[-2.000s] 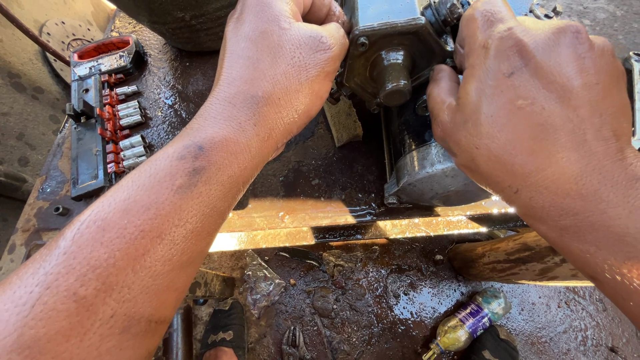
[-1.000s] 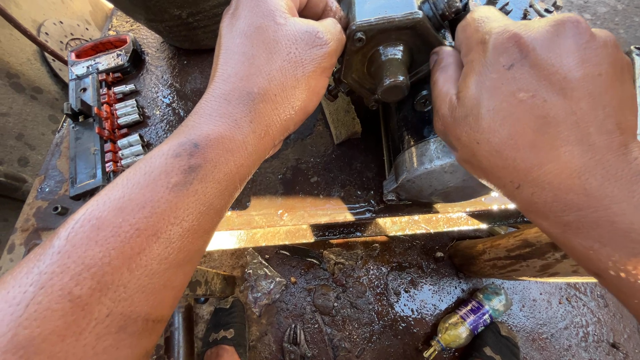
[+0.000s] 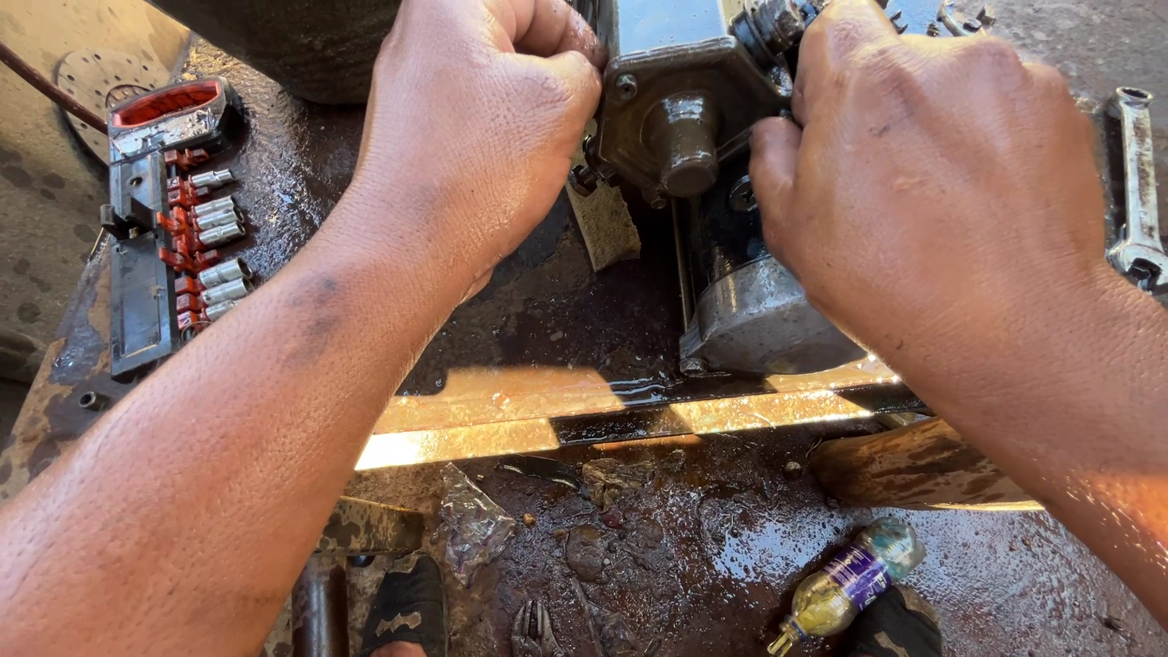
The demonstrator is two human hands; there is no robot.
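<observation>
An oily metal machine housing [image 3: 703, 137] with a round boss on its face stands at the top centre on a wet metal bench. Below it sits a rounded motor-like cylinder [image 3: 766, 315]. My left hand [image 3: 493, 109] is at the housing's left edge, fingers curled with thumb and forefinger pressed together; whether anything is between them cannot be told. On the right side, my right hand [image 3: 931, 137] lies over a threaded fitting [image 3: 771, 27], thumb beside the housing. Its fingertips are hidden behind the hand.
A socket holder [image 3: 141, 265] with several sockets lies at left, near a dark round container [image 3: 283, 46]. A combination wrench [image 3: 1136, 182] rests at far right. Under the bench edge [image 3: 511, 415] are a piece of wood [image 3: 903, 465] and a plastic bottle [image 3: 849, 579] on the oily ground.
</observation>
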